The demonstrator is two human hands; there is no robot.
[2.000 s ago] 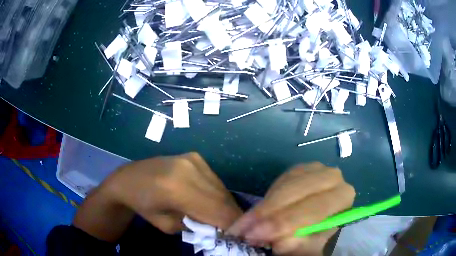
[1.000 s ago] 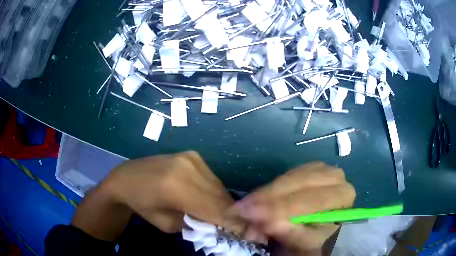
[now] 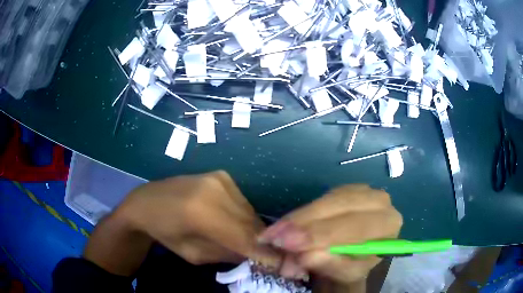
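My left hand is bare and closed on a fanned bunch of tagged metal rods at the bottom centre; the white tags fan out below my fingers and the picture's edge cuts them off. My right hand is bare, touches the rod ends beside my left fingers, and holds a slim green hand tool that points to the right. The tool's inner end is hidden in the hand. My fingertips are slightly blurred.
A large pile of tagged metal rods lies on the dark green bench. A steel ruler and black-handled snips lie at right. Clear boxes stand at upper left and upper right. A white bin is below the left edge.
The green tool has swung from slanting up to the right to nearly level and moved slightly left. The tagged bunch has turned a little and sits slightly lower. Both hands keep hold.
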